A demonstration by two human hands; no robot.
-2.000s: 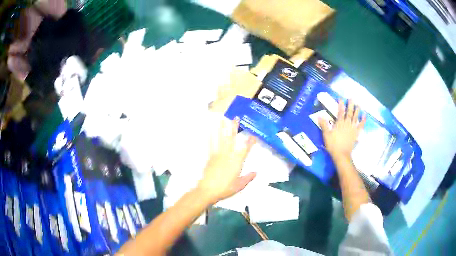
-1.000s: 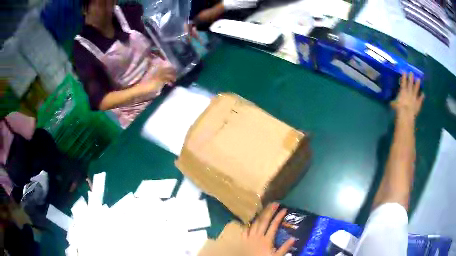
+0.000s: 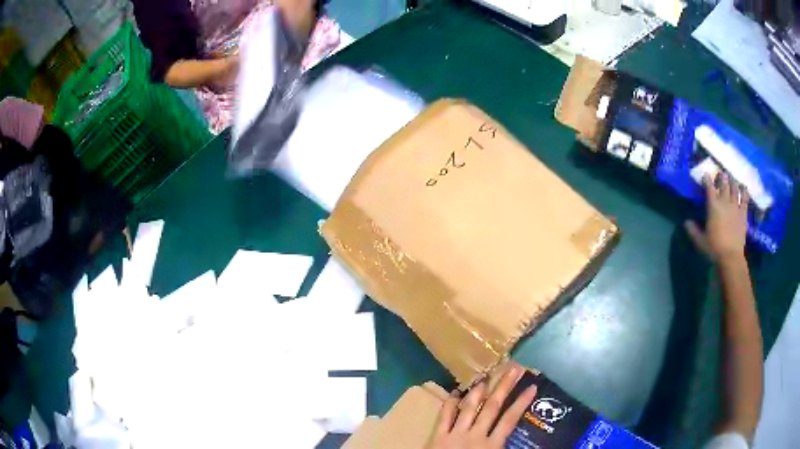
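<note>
A blue and dark retail carton (image 3: 671, 131) lies at the upper right, its brown-inside end flaps (image 3: 582, 95) open at its left end. My right hand (image 3: 726, 215) lies on its printed face, thumb apart from the fingers. A second retail carton (image 3: 561, 419) is at the bottom edge, partly cut off, with brown flaps (image 3: 399, 421) beside it. My left hand (image 3: 482, 416) rests on its flap end, fingers spread, wrist out of the picture. White leaflets (image 3: 219, 359) lie in a loose heap at the lower left.
A closed brown corrugated box (image 3: 456, 210) stands mid-table, with white sheets (image 3: 346, 131) behind it. A co-worker's arm (image 3: 203, 72) handles a blurred greyish bag (image 3: 261, 96) opposite. Green crates (image 3: 118, 110) stand at the left. A white machine (image 3: 526, 10) is at the top edge.
The upper-right carton now lies printed face up with open flaps showing; my right hand has moved from its far end onto its face. My left hand stays at the near carton. The co-worker's bag has moved.
</note>
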